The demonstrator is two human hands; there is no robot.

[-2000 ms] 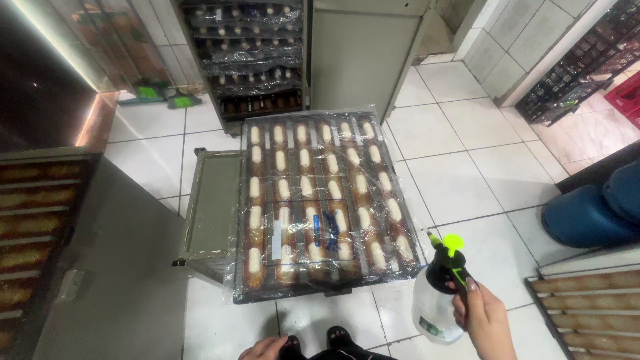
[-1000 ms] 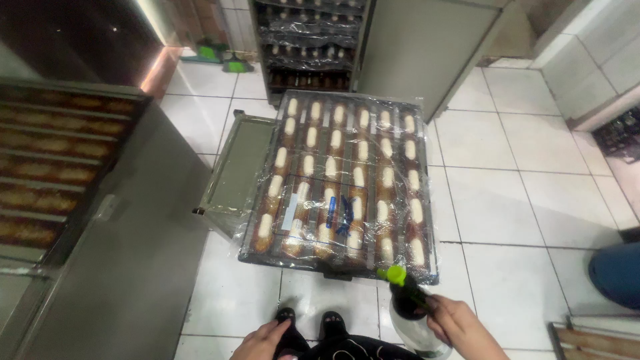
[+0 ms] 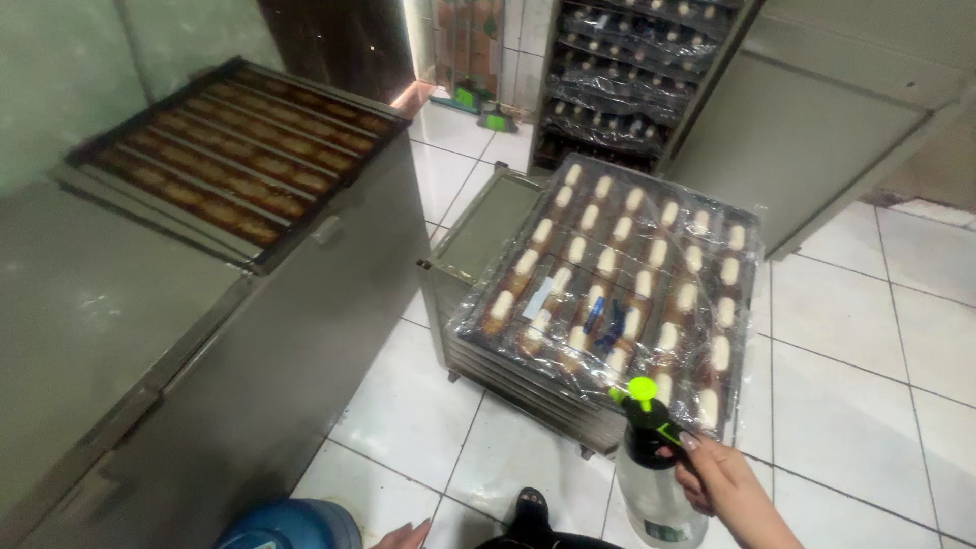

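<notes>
My right hand (image 3: 713, 480) grips the black handle of a pump spray bottle (image 3: 659, 488) with a clear body and a lime-green knob. The bottle's nozzle is at the near edge of a baking tray (image 3: 625, 278) that bears rows of pale dough pieces under clear plastic film. That tray lies on a stack of trays in a low metal rack (image 3: 526, 381). At the bottom edge my left hand (image 3: 404, 536) shows only in part, its fingers apart, touching nothing that shows.
A dark ridged tray (image 3: 244, 160) lies on a metal chest (image 3: 328, 305) at left. Behind the rack stands an open metal cabinet (image 3: 610, 84) of film-covered trays. A blue container (image 3: 293, 526) is at bottom left, and a green-and-black broom head (image 3: 497, 120) rests on the tiled floor.
The view has swung left, bringing in more of the chest and the blue container. The spray bottle, still in my right hand, now overlaps the near edge of the film-covered tray.
</notes>
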